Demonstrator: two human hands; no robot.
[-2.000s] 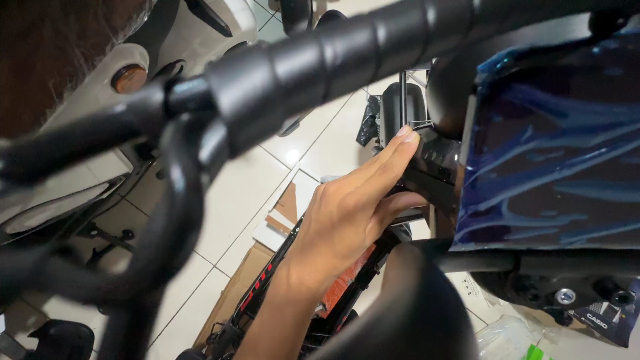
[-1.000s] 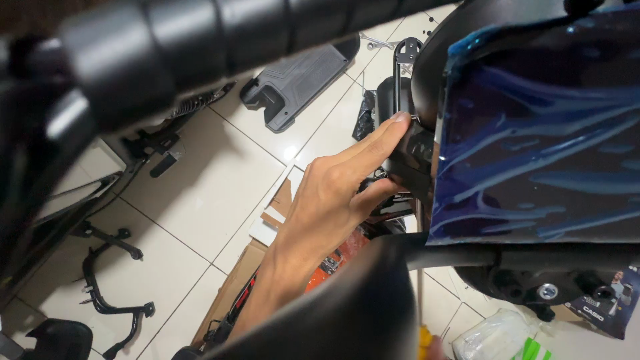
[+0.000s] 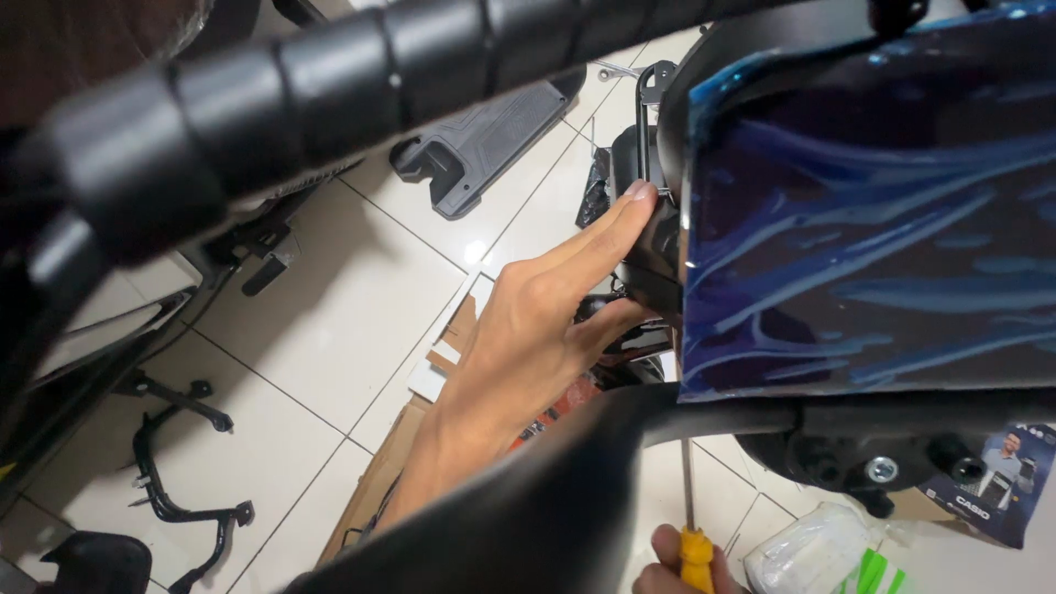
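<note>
My left hand (image 3: pixel 536 322) reaches up from below, back of the hand in view. Its fingertips and thumb hold a dark housing part (image 3: pixel 652 280) beside the left edge of a display panel (image 3: pixel 858 223) covered in wrinkled blue-tinted film. The fingertips lie at the foot of a thin black rod (image 3: pixel 643 132). At the bottom, my right hand (image 3: pixel 664 577) is partly cut off by the frame, its fingers around the yellow handle of a screwdriver (image 3: pixel 695 557). The screwdriver's shaft points up, and its tip is hidden behind the black frame under the panel.
A wrapped black handlebar (image 3: pixel 355 82) crosses the top, close to the camera. A blurred black part (image 3: pixel 511 503) fills the lower middle. On the tiled floor lie a grey plastic footboard (image 3: pixel 495 140), a black metal bracket (image 3: pixel 153 487), cardboard (image 3: pixel 371 478) and a plastic bag (image 3: pixel 813 549).
My right hand with the screwdriver has come plainly into view at the bottom; one second ago only a bit of yellow showed there. My left hand stays at the housing. The view has shifted.
</note>
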